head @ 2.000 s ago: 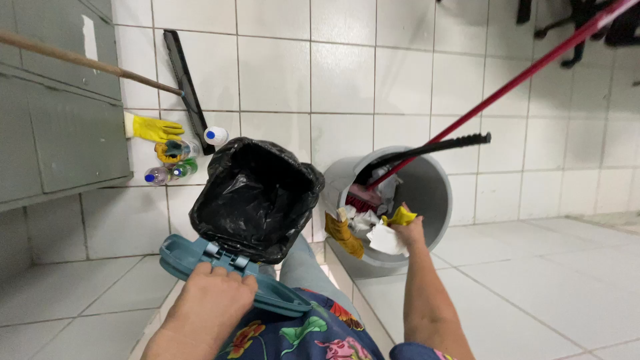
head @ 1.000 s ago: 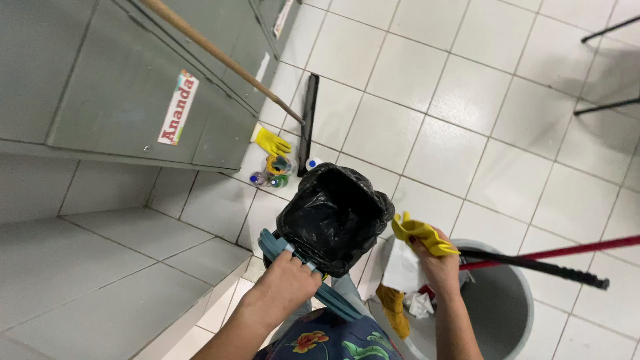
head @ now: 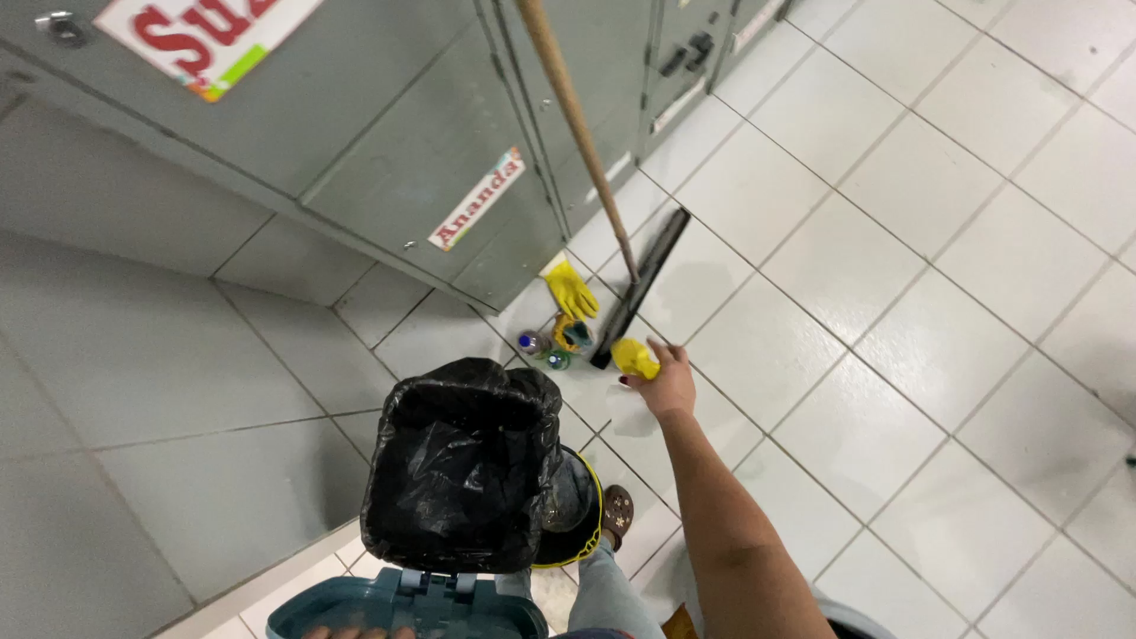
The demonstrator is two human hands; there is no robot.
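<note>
My right hand (head: 667,380) holds a bunched yellow rubber glove (head: 635,358) above the floor, beside the squeegee's black head (head: 641,288). At the bottom edge, fingers of my left hand (head: 359,633) grip the blue-green lid (head: 417,605) of a small bin lined with a black plastic bag (head: 461,466). Past the bin stand bottles with a blue cap (head: 532,343) and a green body (head: 558,359), near a yellow item with a blue-grey inside (head: 573,334). Another yellow rubber glove (head: 571,289) lies by the locker's corner.
Grey metal lockers (head: 373,169) with name labels stand at the left and top. A wooden squeegee handle (head: 581,133) leans over them. A black bucket with a yellow rim (head: 581,532) stands by my foot in a brown clog (head: 618,517). A grey bin rim (head: 856,619) shows at the bottom.
My right hand, with the yellow glove, has moved from the large grey bin toward the squeegee and bottles. My left hand still holds the lid. The view has turned toward the lockers.
</note>
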